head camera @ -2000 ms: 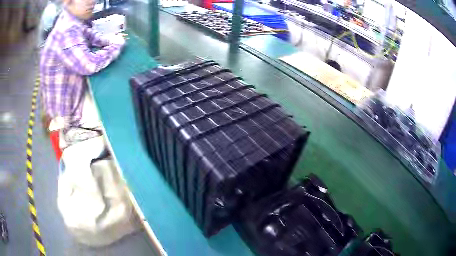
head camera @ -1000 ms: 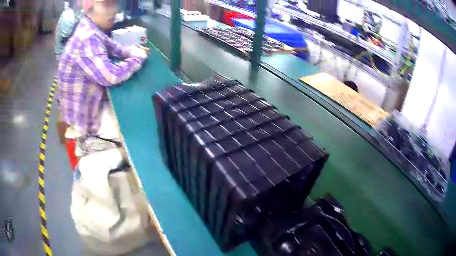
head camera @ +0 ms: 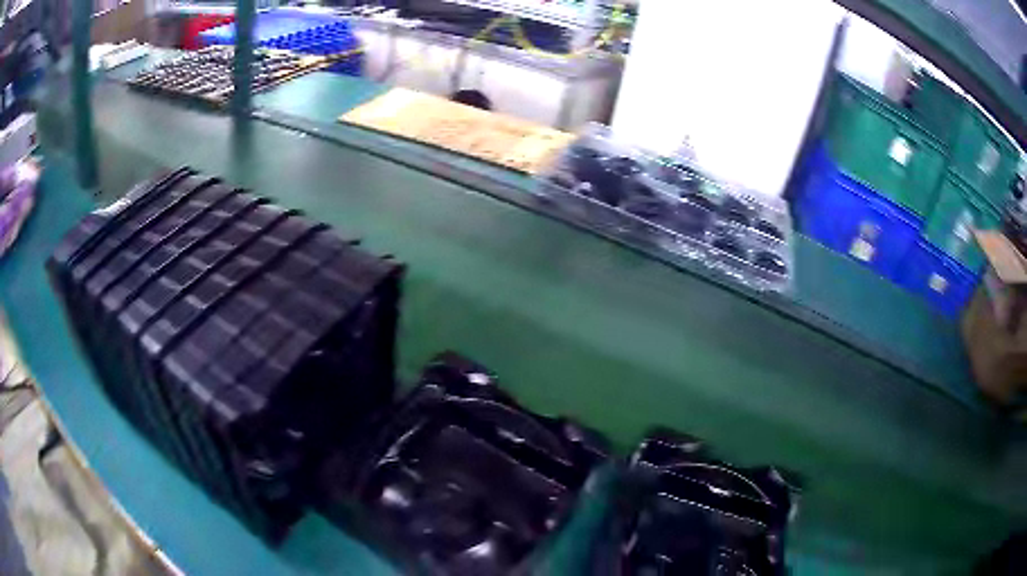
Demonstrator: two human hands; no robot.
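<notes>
A big stack of black blister trays [head camera: 214,326] with ribbed, gridded sides stands on edge at the left on the blue-green bench. A shiny black blister tray [head camera: 479,484] with rounded hollows lies beside its right end. Another black blister tray [head camera: 710,512] lies further right, cut off by the bottom edge. A blurred blue-green strip shows between these two trays. Neither of my hands is in the picture.
The green conveyor belt [head camera: 529,304] runs behind the trays. Beyond it are a tan cardboard sheet [head camera: 456,129], a clear compartment tray [head camera: 670,208] with dark parts, green crates [head camera: 884,141], blue crates [head camera: 862,225] and an open carton [head camera: 1000,326]. A green upright [head camera: 243,56] stands at left.
The view has swung right. The tray stack now sits further left, and the second loose tray, crates and carton show. The neighbouring person is almost out of view at the left edge.
</notes>
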